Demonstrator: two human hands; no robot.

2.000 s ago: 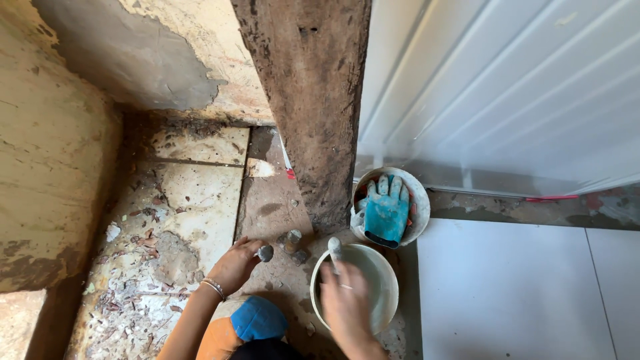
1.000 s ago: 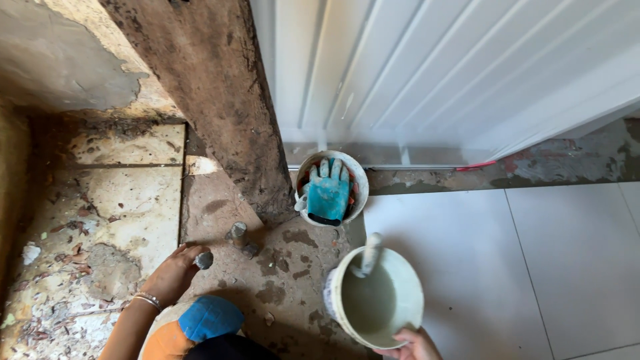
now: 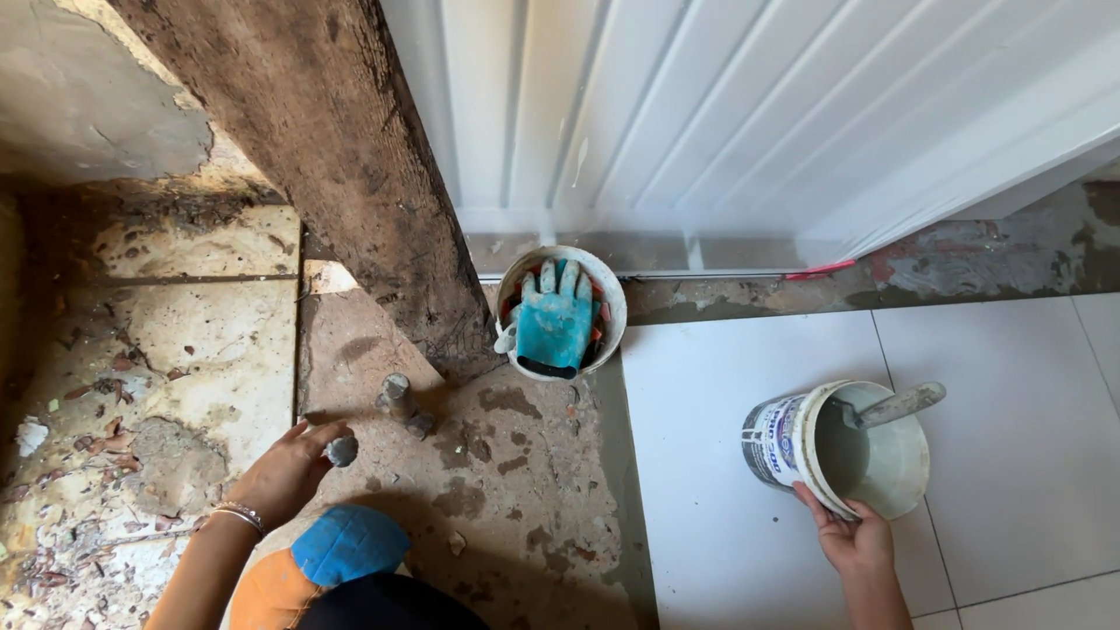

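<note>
My left hand [image 3: 293, 464], with bracelets at the wrist, is at the lower left, its fingers closed on a tool with a round grey end [image 3: 340, 451]; the rest of the tool is hidden. At the right, my right hand [image 3: 853, 531] grips the near rim of a white plastic bucket [image 3: 779, 442] over the white floor tiles. The bucket is tilted and holds greyish liquid. A handled tool [image 3: 901, 405] leans out over its rim. A teal work glove [image 3: 556, 324] lies on reddish pieces in another bucket [image 3: 614, 302] by the post.
A thick wooden post [image 3: 350, 157] rises from the floor beside a white ribbed panel [image 3: 665, 114]. A grey-crusted, hammer-like object [image 3: 402, 405] is on the rough floor. White tiles [image 3: 700, 525] cover the right side; old debris-strewn tiles [image 3: 232, 350] are at left.
My right hand has moved the bucket with the tool in it to the right, from the rough floor to over the white tiles. The view has swung right.
</note>
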